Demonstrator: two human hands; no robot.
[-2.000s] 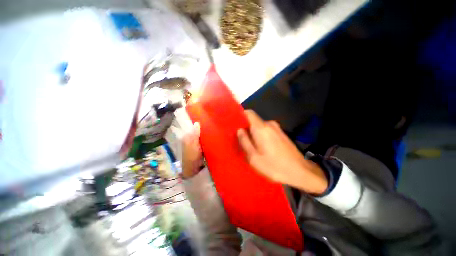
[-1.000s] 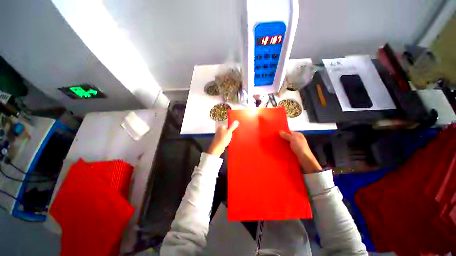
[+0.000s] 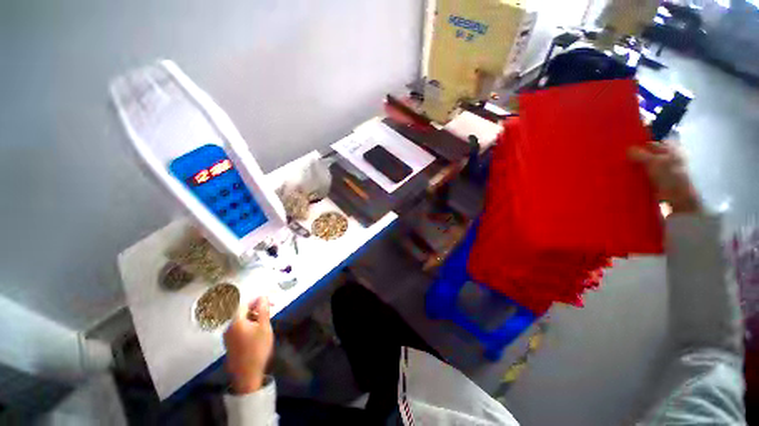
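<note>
My right hand [image 3: 668, 176] grips the right edge of a red panel [image 3: 587, 170] at the right. The panel lies over or just above a thick stack of red pieces [image 3: 499, 241] on a blue stool [image 3: 456, 291]; I cannot tell if they touch. My left hand [image 3: 250, 345] is at the front edge of the white table, beside a round bowl of brass-gold parts [image 3: 218, 305]. Its fingertips are close together; whether they pinch a small part cannot be seen. The white setting machine [image 3: 187, 141] stands behind, its setting head [image 3: 279, 254] free of any red panel.
A second parts bowl [image 3: 329, 225] sits right of the setting head. A black phone [image 3: 388, 164] lies on white paper [image 3: 362, 143] on dark boxes. A cream machine [image 3: 470, 50] stands behind. Grey floor [image 3: 574, 358] shows beyond the stool.
The view has turned right. The red panel has left the setting head and moved right to the stack, in my right hand alone. My left hand has let go of it.
</note>
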